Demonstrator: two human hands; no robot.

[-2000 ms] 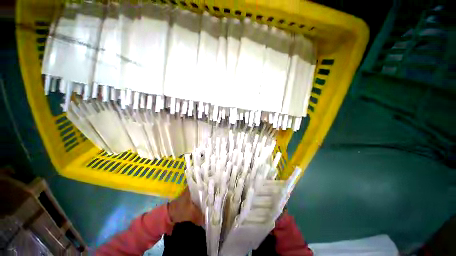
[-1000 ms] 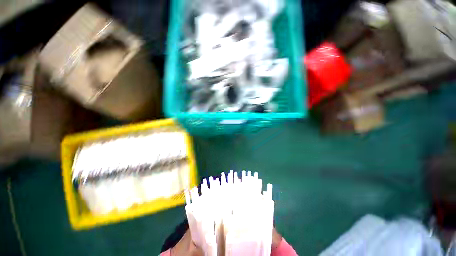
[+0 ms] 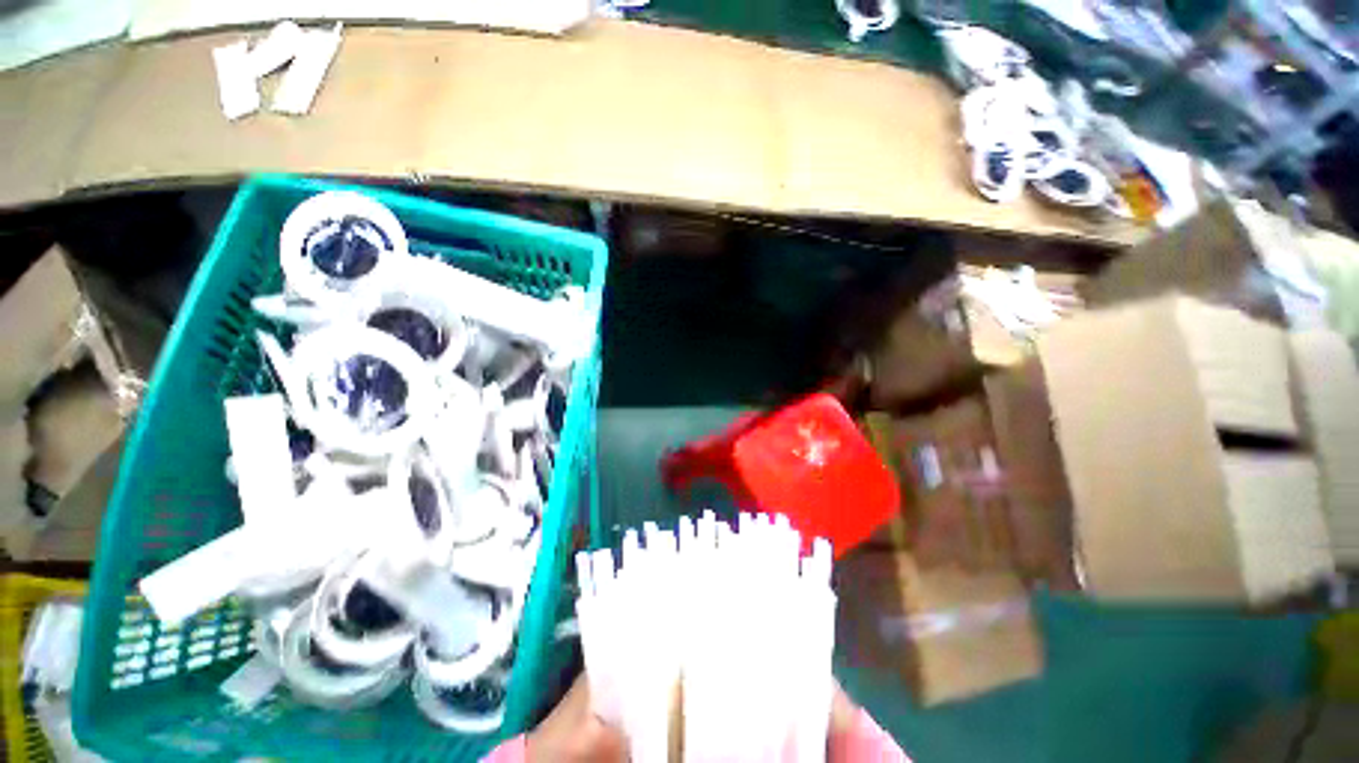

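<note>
A bundle of white arms (image 3: 713,634) stands upright at the bottom centre, side by side, narrow prongs pointing up. My left hand (image 3: 574,733) grips its left side and my right hand (image 3: 857,738) its right side; both are cut off by the bottom edge, and most fingers are hidden. The green plastic crate (image 3: 574,447) stands to the left of the bundle. It holds a jumble of joined head-and-arm units (image 3: 358,395), white with dark centres.
A cardboard-covered bench (image 3: 596,112) runs across the top, with small white plastic pieces (image 3: 276,72) at left and round heads (image 3: 1028,142) at right. A red container (image 3: 820,474) and cardboard boxes (image 3: 1140,447) are at right. A yellow basket (image 3: 30,634) shows at lower left.
The view has turned from the yellow basket to the crate and bench. The bundle has come away from the basket in both hands. The basket now shows only at the left edge.
</note>
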